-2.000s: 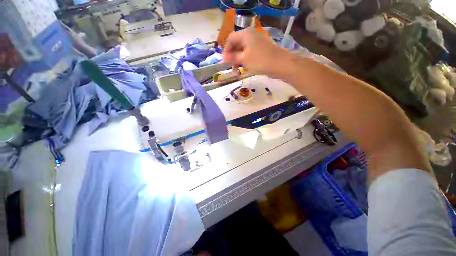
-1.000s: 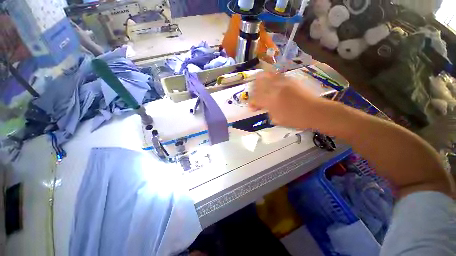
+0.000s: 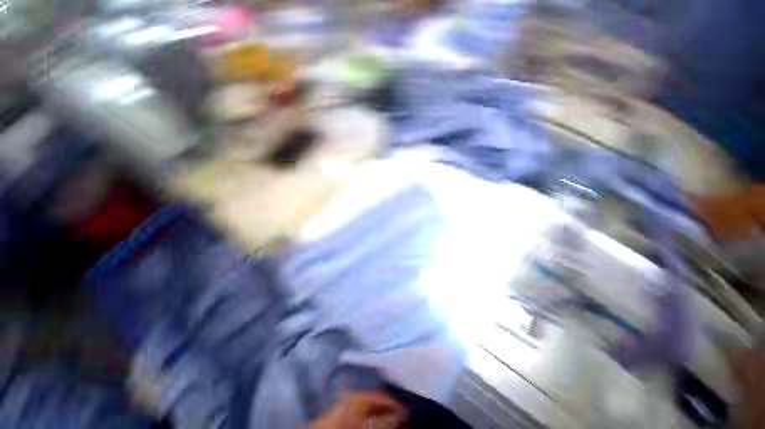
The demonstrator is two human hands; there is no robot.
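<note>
The view is strongly blurred. The light blue garment piece [image 3: 369, 268] lies on the white table beside the lamp glare and reaches the front edge. The white sewing machine [image 3: 595, 335] is at the right, with the purple cloth strip [image 3: 671, 323] over its arm. A hand, apparently my left hand [image 3: 365, 410], shows at the bottom edge, cut off and blurred, close to blue cloth; its grip cannot be made out. A brownish, skin-like patch at the right edge may be part of my right hand or arm; no fingers can be told. The needle area is hidden by glare.
A blue basket [image 3: 151, 268] with darker blue cloth stands at the left, below the table. More blue cloth [image 3: 470, 117] is piled behind the garment piece. A blurred orange thing [image 3: 730, 209] is at the right edge. Blurred coloured items lie at the upper left.
The view has swung left, so the machine and garment piece now sit further right. My right arm has left the middle of the picture. A hand has appeared at the bottom edge.
</note>
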